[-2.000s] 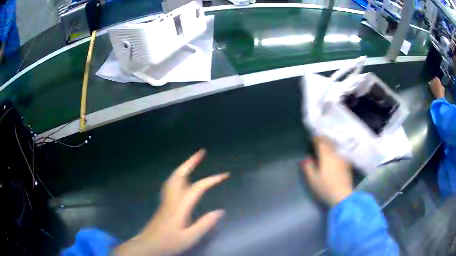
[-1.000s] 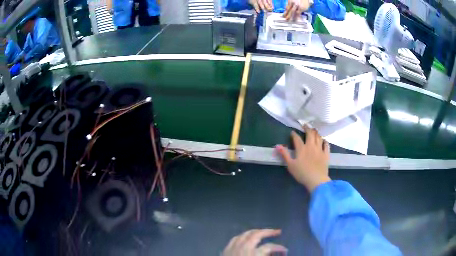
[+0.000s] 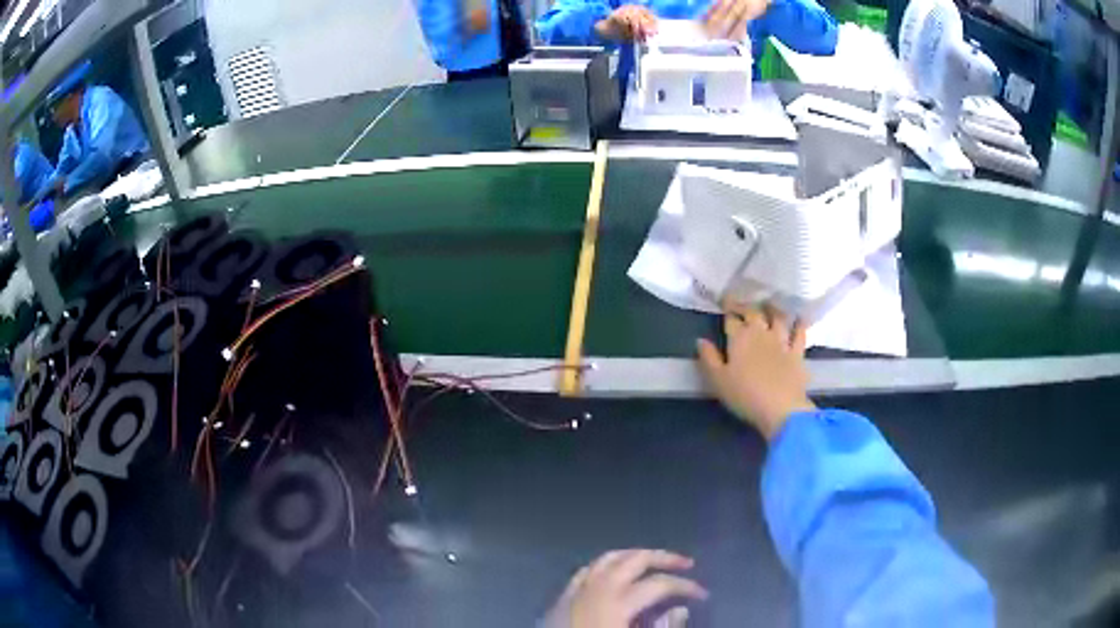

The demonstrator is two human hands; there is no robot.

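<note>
A white ribbed housing [image 3: 786,233] stands open on a thin white foam sheet [image 3: 866,325] on the belt, past the rail. A round pivot of its handle shows on its left end. My right hand [image 3: 759,368] reaches over the rail, its fingertips at the housing's lower front edge and handle. Whether they grip it cannot be told. My left hand [image 3: 629,595] is at the bottom edge, partly cut off, fingers curled above the dark bench; its palm is hidden.
Black blower fans [image 3: 289,509] are stacked at left, their thin leads trailing over the white rail [image 3: 663,377]. Yellow tape [image 3: 587,270] crosses the green belt [image 3: 467,233]. Beyond are a grey metal box [image 3: 559,98], another white housing [image 3: 698,76] under a person's hands, and a white fan [image 3: 946,55].
The view swung left, bringing the fan stack into sight. The housing on the bench left view. My right hand moved to the belt housing, its fingers now closer in. My left hand dropped to the bottom edge.
</note>
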